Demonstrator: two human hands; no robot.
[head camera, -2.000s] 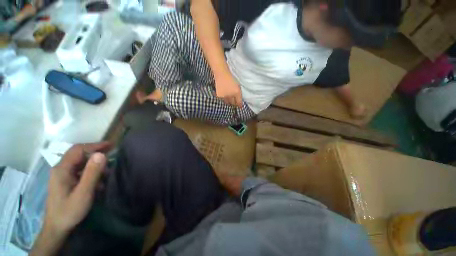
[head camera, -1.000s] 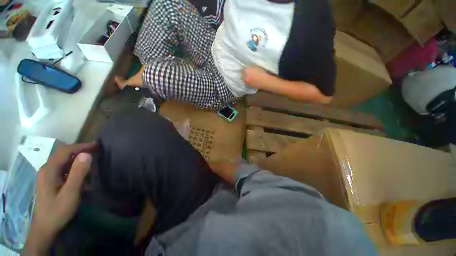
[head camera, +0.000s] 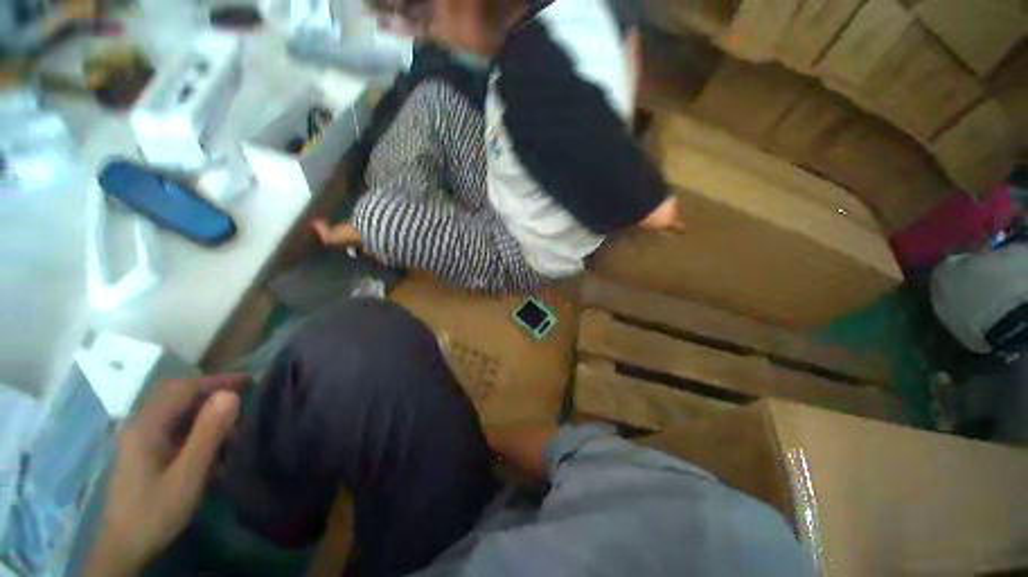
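Note:
My left hand (head camera: 169, 468) is at the lower left beside my knee, blurred, its fingers loosely curled and the thumb apart. No object shows in it. My right forearm is in a grey sleeve; only the wrist area (head camera: 521, 445) shows, and the fingers are hidden behind my thigh. An open white box (head camera: 118, 366) is at the near table edge, left of my left hand, with blurred pale, shiny material in it.
The white table (head camera: 214, 299) holds a dark blue mirror unit (head camera: 167, 203), a white frame (head camera: 113, 254) and an open white box (head camera: 295, 163). A seated person (head camera: 552, 135) is ahead. A phone (head camera: 533, 317) lies on a carton. A wooden pallet (head camera: 688, 349) and large carton (head camera: 902, 485) are right.
The view has shifted. The seated person has leaned and turned, with the arm now reaching over a carton. The bottle at lower right is out of view. My left hand stays beside my knee.

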